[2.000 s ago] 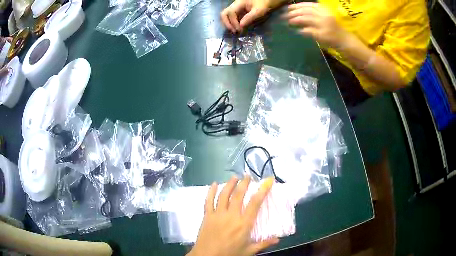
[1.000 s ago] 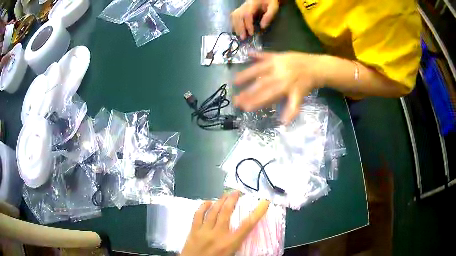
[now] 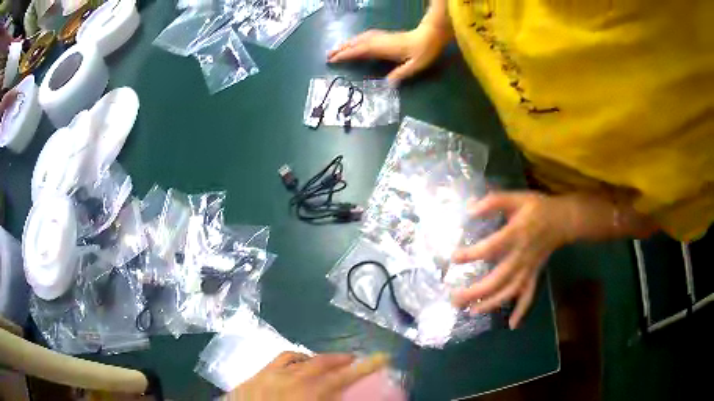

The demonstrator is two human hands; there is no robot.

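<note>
My left hand (image 3: 301,379) is at the bottom edge, blurred and cut off, with a yellowish cover on one fingertip. It lies over the whitish stack of empty zip-lock bags (image 3: 244,349); pinkish seal lines show under its fingers. I cannot tell if it grips them. My right hand is not in view. A single black cable loop (image 3: 373,287) lies on clear bags (image 3: 419,211) ahead. A coiled black USB cable (image 3: 319,193) lies on the green table left of them. Beyond it, a clear bag (image 3: 377,106) lies flat with dark cords at it.
A person in a yellow T-shirt (image 3: 603,102) leans in, one hand (image 3: 509,254) on the clear bags, the other on the table. Bagged cables (image 3: 196,266) and white round parts (image 3: 51,247) are at left, more bags at the far side. A pale curved rail (image 3: 70,368) is at lower left.
My left hand has moved down and its fingers now point right; the stack has shifted and turned. The other person has leaned in and moved a hand onto the clear bags.
</note>
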